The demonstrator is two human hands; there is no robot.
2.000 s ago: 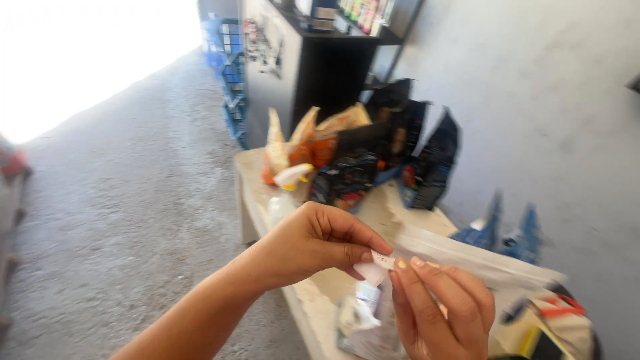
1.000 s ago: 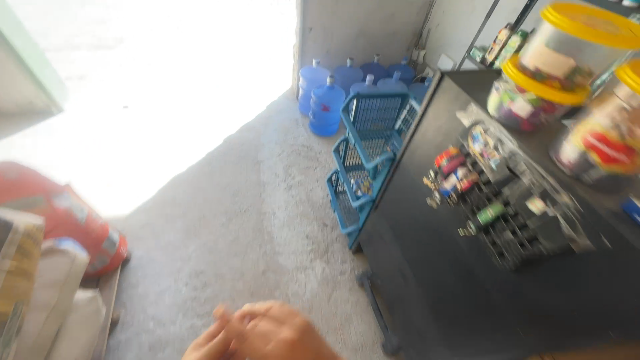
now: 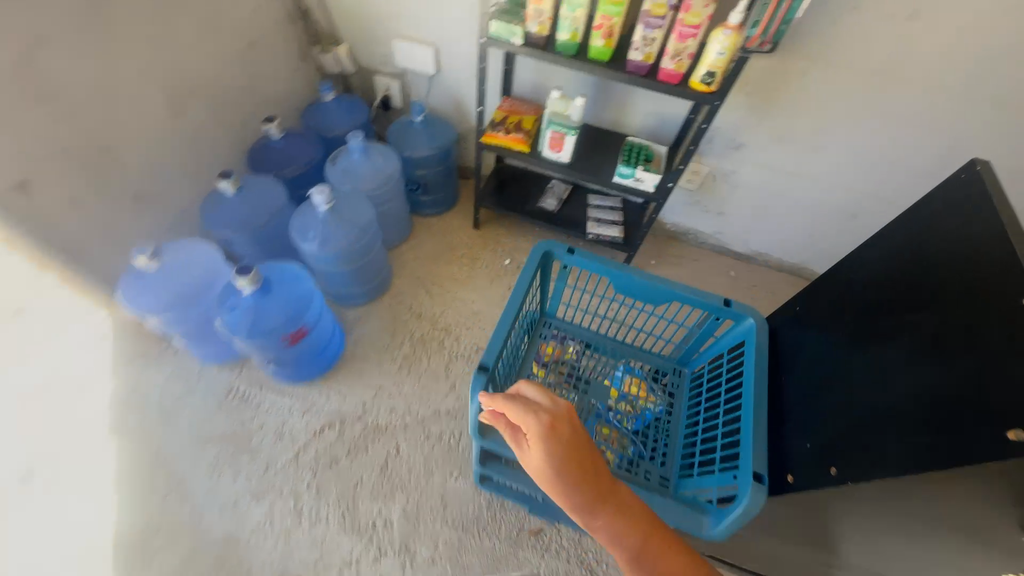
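Note:
My right hand (image 3: 552,448) reaches in from the bottom right, over the near left rim of a blue plastic basket (image 3: 744,384). Its thumb and index finger are pinched together, with what looks like a tiny pale piece between the tips; it is too small to identify. Inside the basket, several clear packets with yellow and blue contents (image 3: 632,396) lie on the slatted bottom, partly behind the hand. Part of a similar blue basket frame shows below the rim. My left hand is out of view.
Several blue water jugs (image 3: 340,244) stand on the concrete floor at the left by the wall. A black metal shelf (image 3: 592,156) with bottles and packets is behind the basket. A dark panel (image 3: 896,344) borders the basket's right side.
The view has swung across from the table with bags to the basket and jugs. Two seconds ago both hands held a small white piece together; now only my right hand shows, over the basket.

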